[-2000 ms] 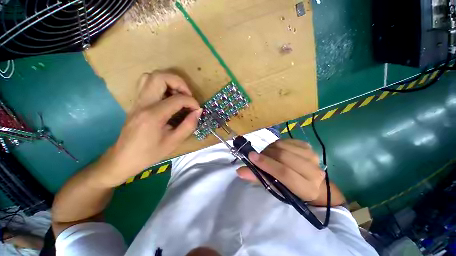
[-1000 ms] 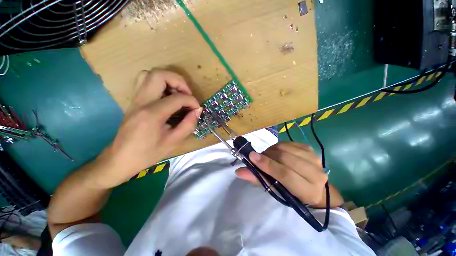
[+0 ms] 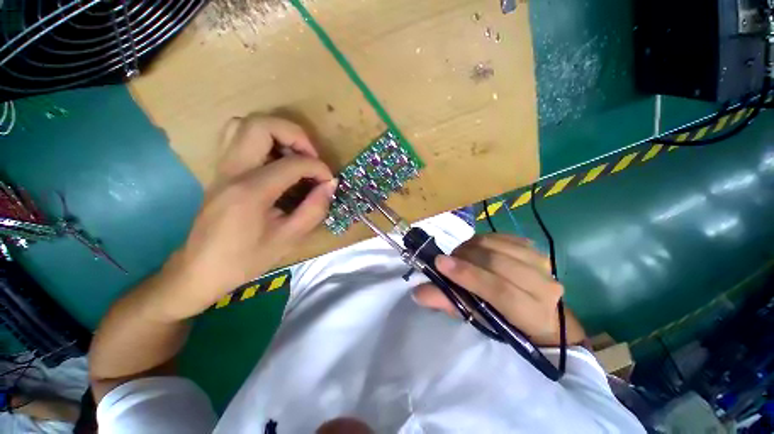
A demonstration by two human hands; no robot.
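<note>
The green circuit board panel (image 3: 383, 169) lies on the tan board (image 3: 450, 93), with a long narrow green strip (image 3: 344, 65) running up from its upper edge. My left hand (image 3: 255, 199) is at the panel's left edge, thumb and forefinger pinched together; whatever is between the fingertips is too small to make out. My right hand (image 3: 501, 284) holds the black-handled soldering iron (image 3: 462, 297). Its metal tip and the thin tube beside it reach over the lower part of the panel. The exact contact at the tip cannot be told.
A black fan with a wire grille (image 3: 93, 38) stands at the upper left. Fine pale clippings (image 3: 242, 15) lie beside it. A red and silvery wire pile (image 3: 34, 225) is at far left. A black box (image 3: 687, 51) stands at upper right. Yellow-black tape (image 3: 594, 174) runs beyond the bench edge.
The iron and my right hand have shifted slightly right and down relative to the panel. My left hand keeps its pinch at the panel's edge. The whole view has shifted a little.
</note>
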